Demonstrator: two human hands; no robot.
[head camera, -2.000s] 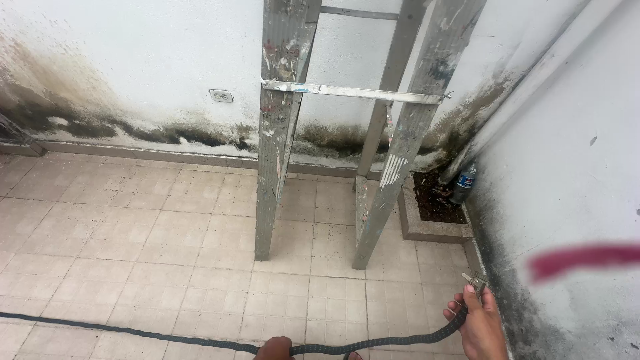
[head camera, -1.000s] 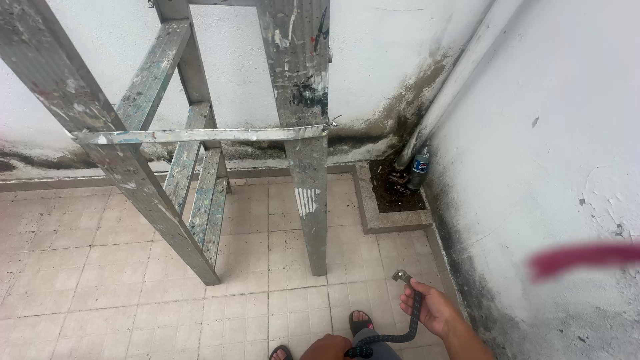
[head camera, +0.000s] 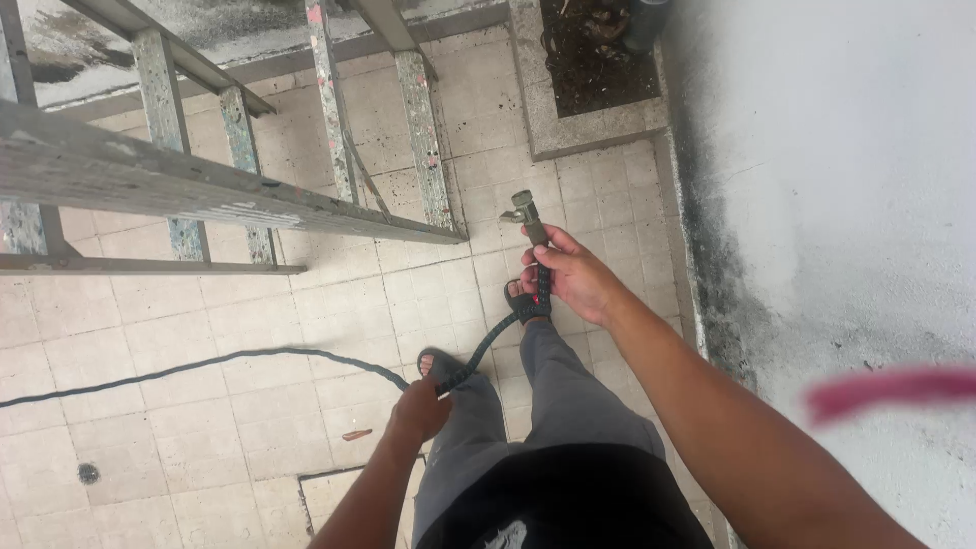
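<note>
My right hand (head camera: 568, 267) is closed around the end of a dark braided hose (head camera: 488, 339), just below a metal valve fitting (head camera: 526, 213) with a small lever. The fitting points up and away from me, and stands free of my fingers. Lower and to the left, my left hand (head camera: 421, 409) grips the same hose in front of my thigh. From there the hose runs left across the tiled floor (head camera: 229, 427) and leaves the view at the left edge. Between my hands the hose bends past my sandalled feet.
A paint-spattered metal stepladder (head camera: 252, 206) stands at the upper left. A concrete planter (head camera: 602, 126) with soil and a bottle (head camera: 644, 27) sits in the far corner. A stained white wall (head camera: 823, 191) runs along the right. A round floor drain (head camera: 88, 473) lies lower left.
The view has swung down toward my feet. Both hands keep hold of the hose, and the valve fitting now shows plainly above my right hand.
</note>
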